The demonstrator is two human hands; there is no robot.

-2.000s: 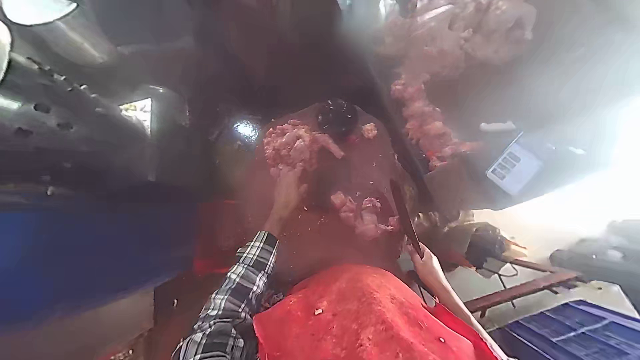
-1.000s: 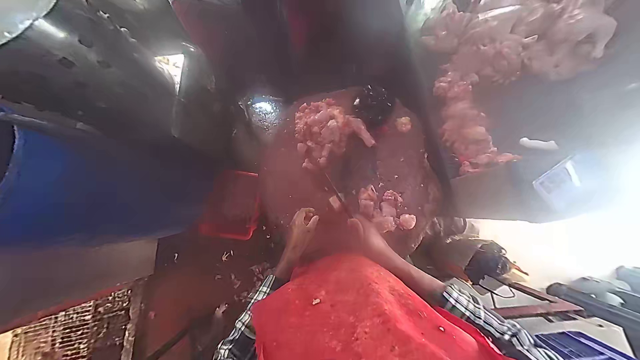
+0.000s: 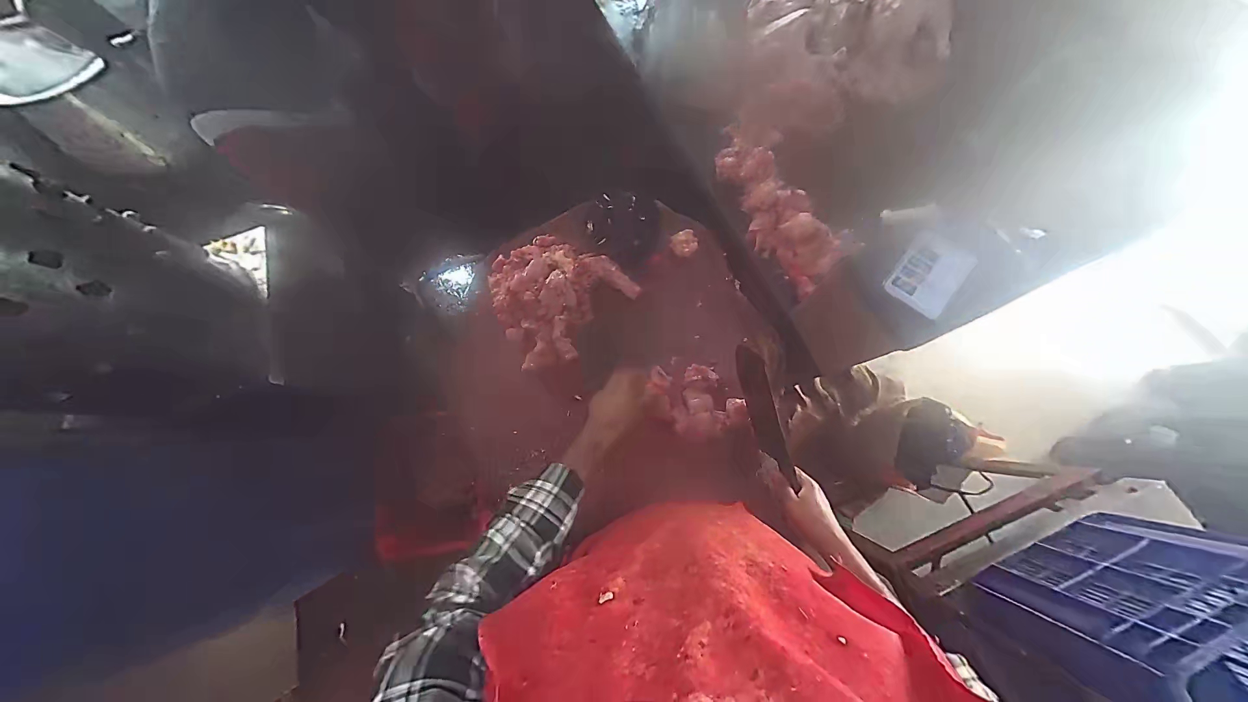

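Note:
My right hand is closed around the handle of a large dark knife, its blade pointing away from me at the right side of a round chopping block. At the small pile of cut raw meat near the middle of the block, my left hand touches the left edge; its fingertips are blurred. Farther off on the block lies a larger heap of raw meat pieces, with a dark, shiny round object behind it and a single small piece beside that.
More raw meat lies on the counter at the upper right, near a white device with buttons, possibly a scale. A red crate stands left of the block. Blue plastic crates are at the lower right.
A second ago both hands were close together at the near part of the block, the knife between them. Now my right hand and the knife are at the right edge, my left hand at the small pile.

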